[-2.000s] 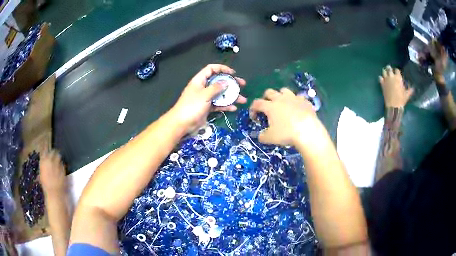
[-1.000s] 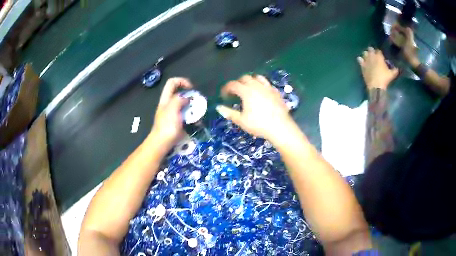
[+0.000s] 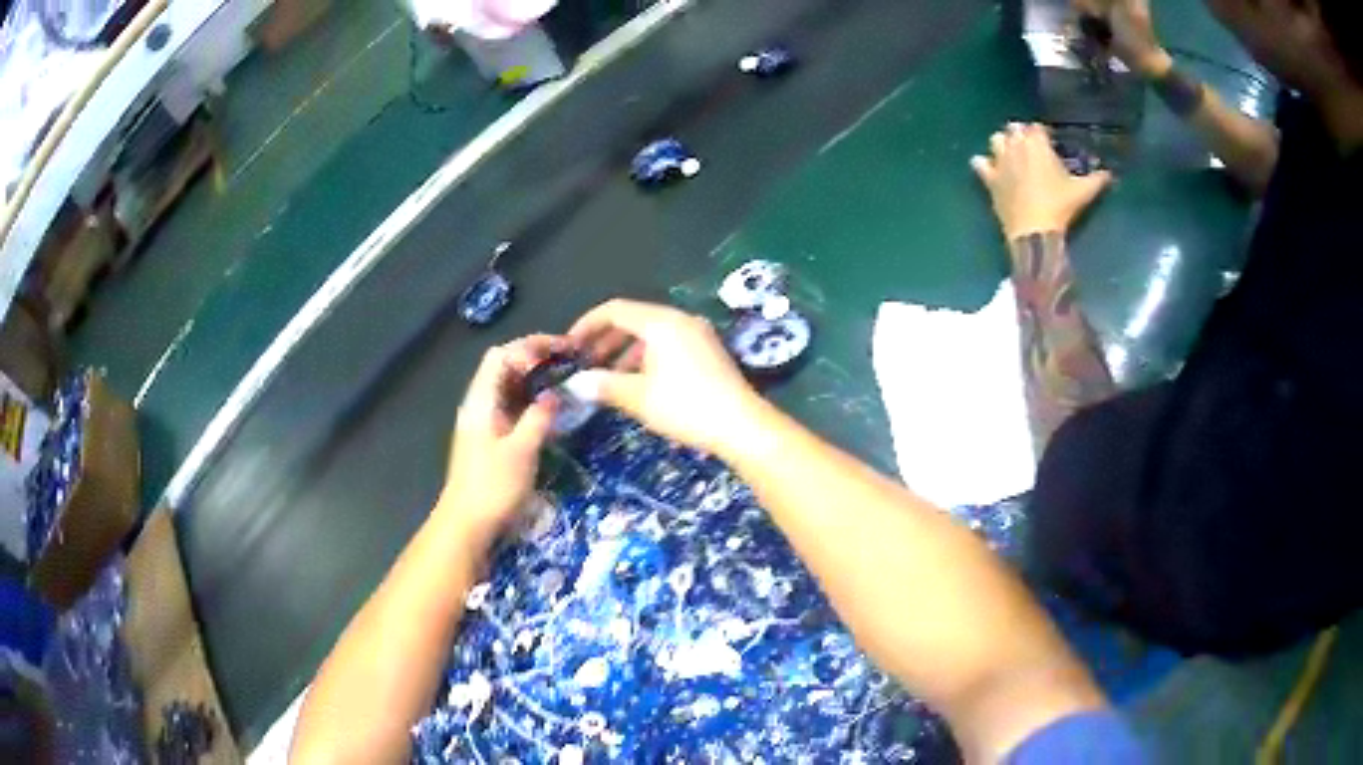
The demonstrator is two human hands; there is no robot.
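Observation:
My left hand (image 3: 501,419) holds a round unit (image 3: 556,374) with a dark face and a paler lower part, just above the near edge of the heap. My right hand (image 3: 658,374) has its fingers on the same unit from the right. Fingers cover much of it, and the fine detail is blurred. Below both hands lies a large heap of blue circuit boards (image 3: 673,628) with thin white wires and small white discs. Two round pale and dark units (image 3: 770,342) lie beside my right hand, on the green surface.
A dark conveyor belt (image 3: 359,404) curves beyond the heap, with three spaced blue units (image 3: 659,162) on it. A white sheet (image 3: 957,396) lies at right beside a neighbour's tattooed forearm (image 3: 1058,321). Cardboard boxes (image 3: 105,493) and dark parts stand at left.
My right hand has come in to meet the left, and both are now on the unit. The unit's white face no longer shows towards me. The view has shifted, and the neighbour's arm stays at right.

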